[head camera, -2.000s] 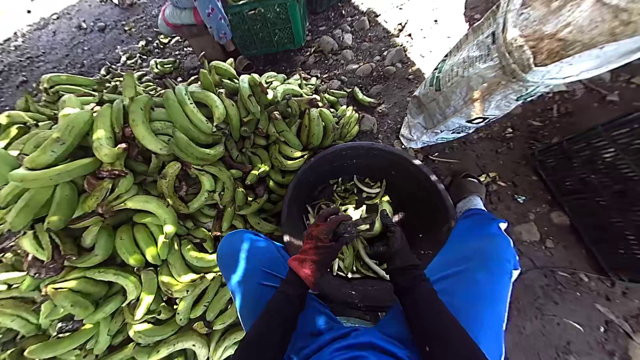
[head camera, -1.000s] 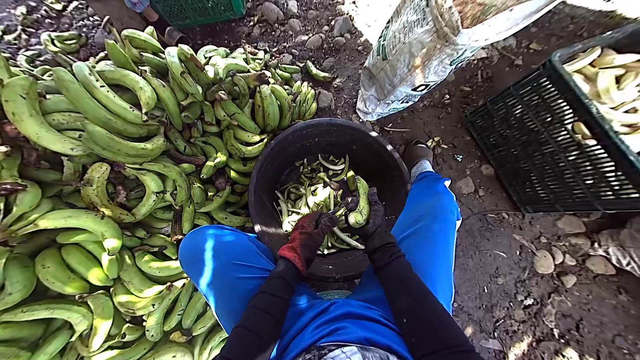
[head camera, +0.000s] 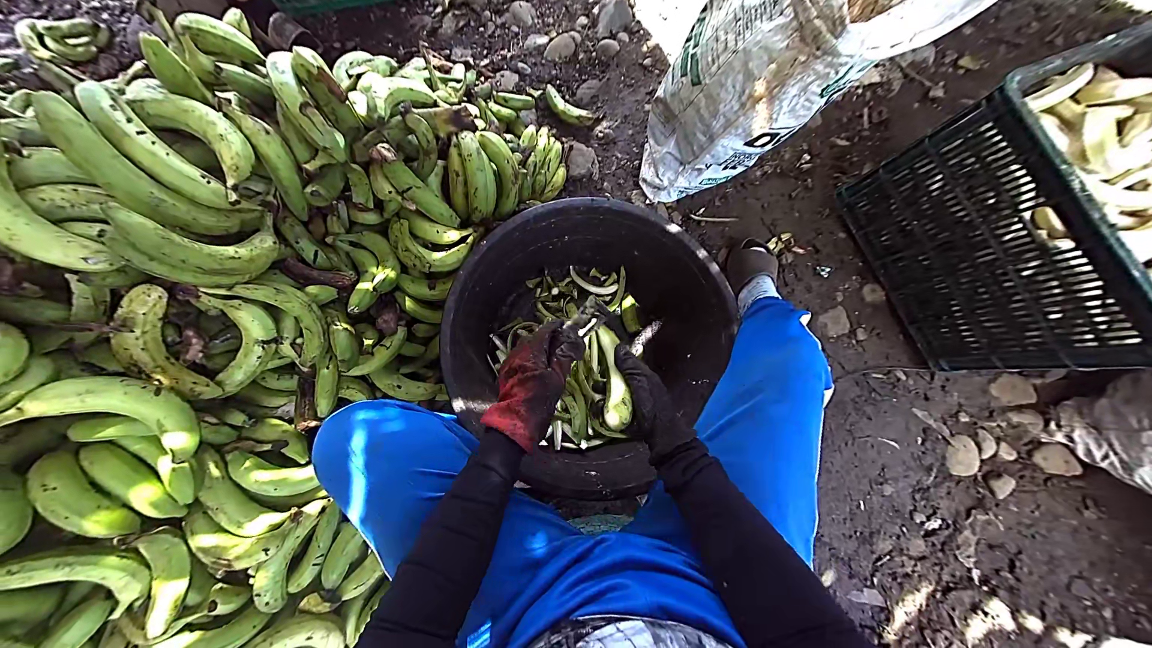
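A green plantain (head camera: 616, 378), with pale flesh showing on part of it, is held over a black plastic tub (head camera: 589, 468) by my right hand (head camera: 650, 396), in a dark glove. My left hand (head camera: 533, 382), in a red and black glove, is closed beside the plantain's upper end; a small tool seems to stick out of it, but its kind is unclear. Strips of green peel (head camera: 589, 286) lie in the tub beneath both hands. The tub stands between my knees.
A large heap of green plantains (head camera: 171, 225) covers the ground at left. Beyond the tub stands a white woven sack (head camera: 720, 108). At right, a dark plastic crate (head camera: 999, 234) holds peeled plantains (head camera: 1107, 135). Stones (head camera: 963, 455) lie on the dirt.
The plantain in my right hand shows more pale flesh than one second ago. The view has shifted, bringing the crate of peeled plantains in at right since the oldest frame.
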